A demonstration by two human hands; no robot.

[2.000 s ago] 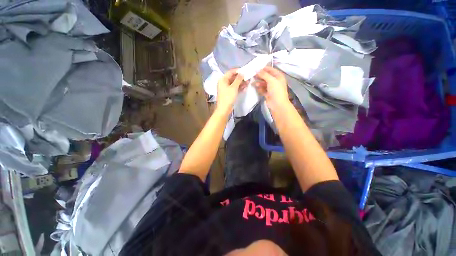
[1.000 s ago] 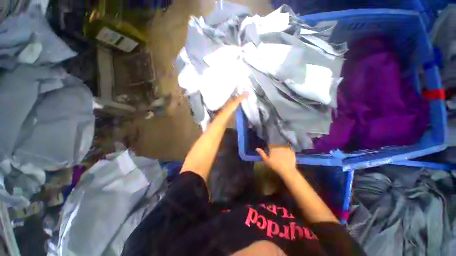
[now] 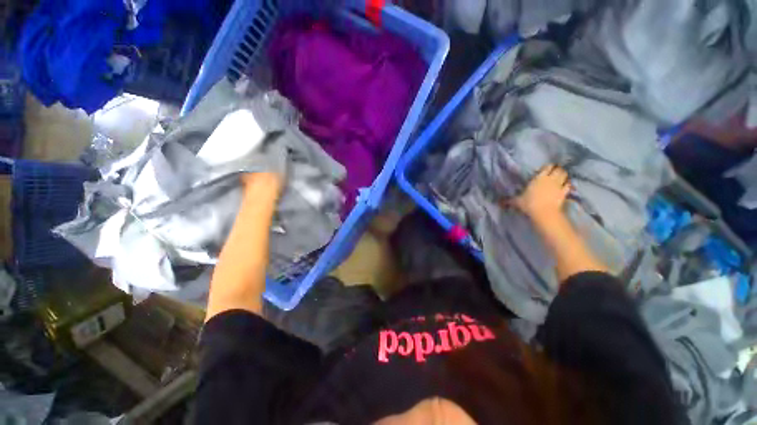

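Note:
A grey and white bundle (image 3: 178,199), cinched at its left part and fanning out, lies over the left side of a blue crate (image 3: 332,249). My left hand (image 3: 264,184) is pushed into its folds; its fingers are hidden by cloth, so its grip cannot be told. A large grey bundle (image 3: 581,124) lies in and over a second blue crate (image 3: 436,214) at the right. My right hand (image 3: 546,191) rests on this bundle, fingers apart and slightly bent, touching the cloth.
Purple fabric (image 3: 357,83) lies in the first crate. Royal blue pieces (image 3: 62,54) are at the upper left. A yellowish box (image 3: 87,315) and pale metal bars (image 3: 158,394) are at the lower left. Light blue pieces (image 3: 718,253) are at the right, with more grey fabric around.
The view has turned to the right. My hands have left the bundle's waist; my left hand is now deeper in its folds, and my right hand has moved onto the other grey bundle.

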